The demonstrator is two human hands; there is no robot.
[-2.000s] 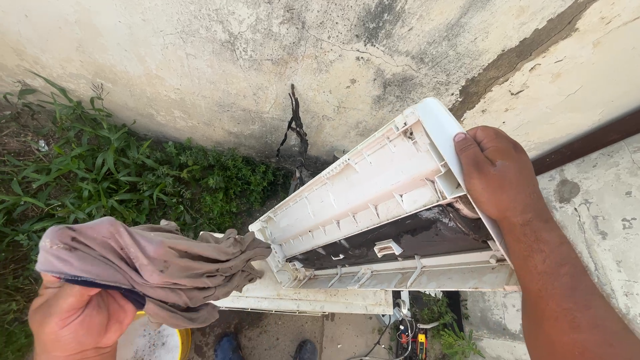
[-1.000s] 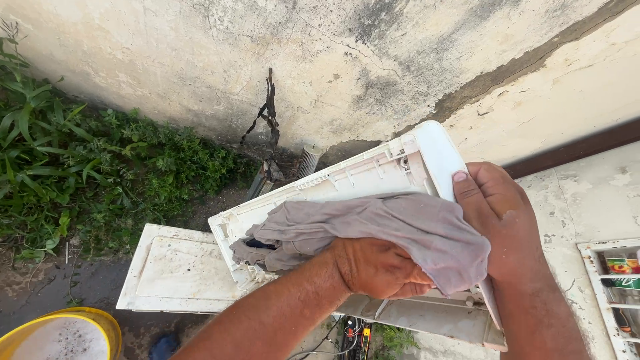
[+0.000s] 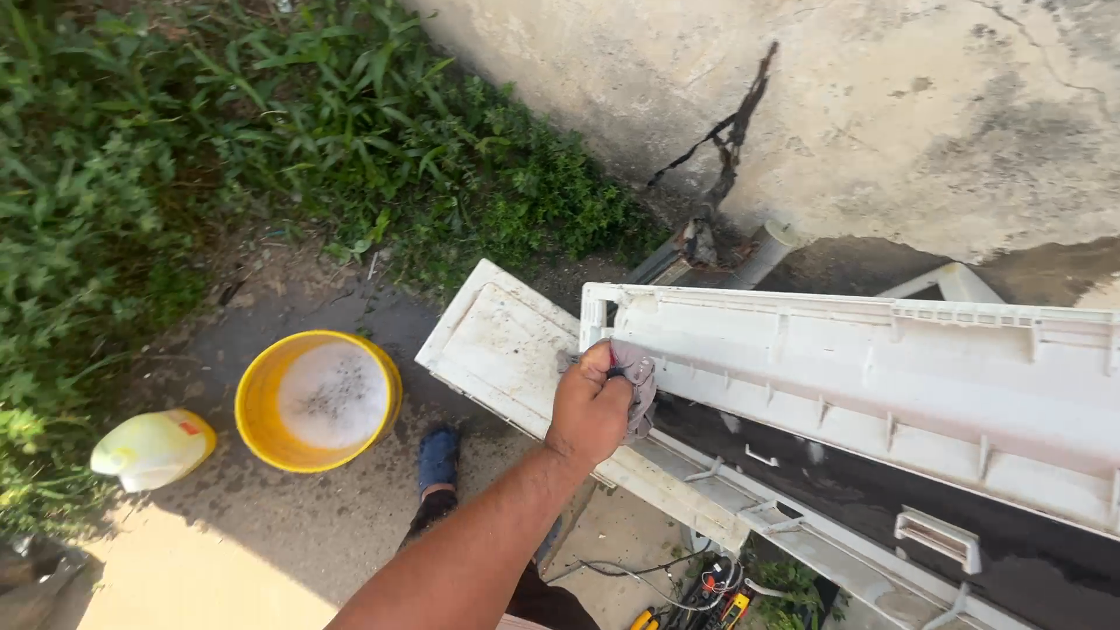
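My left hand (image 3: 592,398) is closed around a bunched grey cloth (image 3: 637,385), pressed against the left end of a long white plastic air-conditioner housing (image 3: 752,337). The housing has a dark inner strip (image 3: 814,455) and small white clips along it, and it runs out of view at the right. Under its left end lies a white, dirt-specked panel (image 3: 507,337). My right hand is out of view.
A yellow bucket (image 3: 389,385) of foamy water stands on wet concrete at the left, beside a plastic jug (image 3: 157,448). Weeds (image 3: 350,131) line the stained wall (image 3: 875,131). Below are a foot in a blue shoe (image 3: 437,457), cables and a yellow-and-red tool (image 3: 735,610).
My left hand has moved with the cloth from over the middle of the housing to its left end. My right hand, earlier on the housing's right end, has left the view, which has swung left.
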